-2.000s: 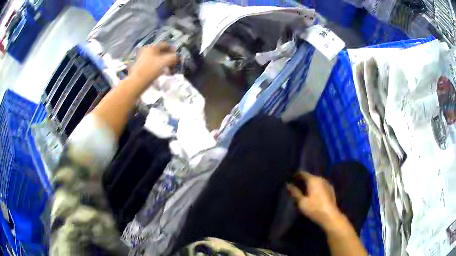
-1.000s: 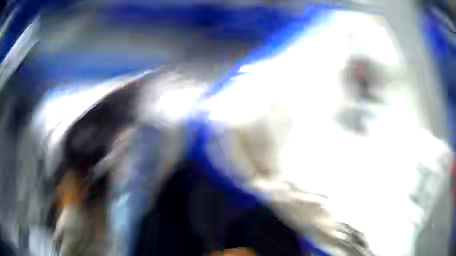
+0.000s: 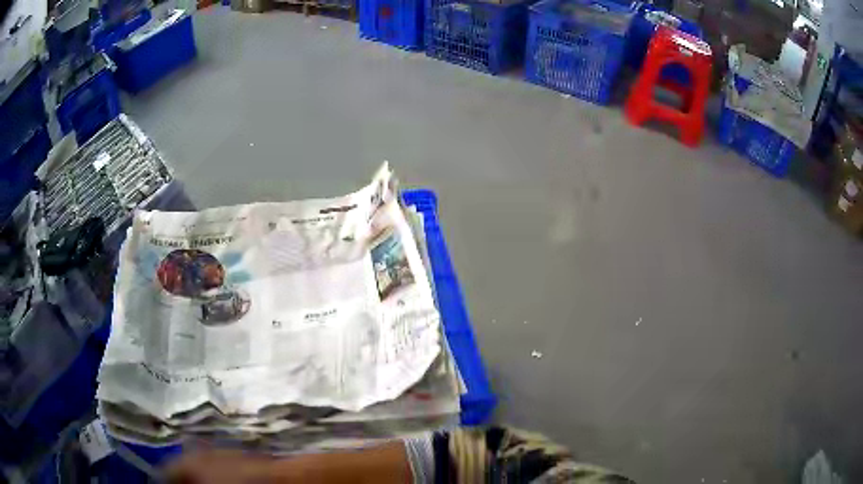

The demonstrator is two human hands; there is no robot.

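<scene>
A thick flat pile of newspaper sheets lies on a blue plastic crate at centre left. The top sheet has colour photos, and its upper right corner is raised. My right forearm comes in from the right along the bottom edge, below the pile's front. My right hand is blurred and partly cut off at bottom left; its fingers and any hold are unclear. My left hand is out of the picture. A black part lies among paper at the left.
A crate of tightly packed bundles stands at left. A white label is on the rim below the pile. Blue crates and a red stool stand along the back. Grey concrete floor lies right of the pile.
The view has swung right and up, bringing the pile and floor into sight. My left hand has left view. My right hand has gone from over my lap to the bottom left.
</scene>
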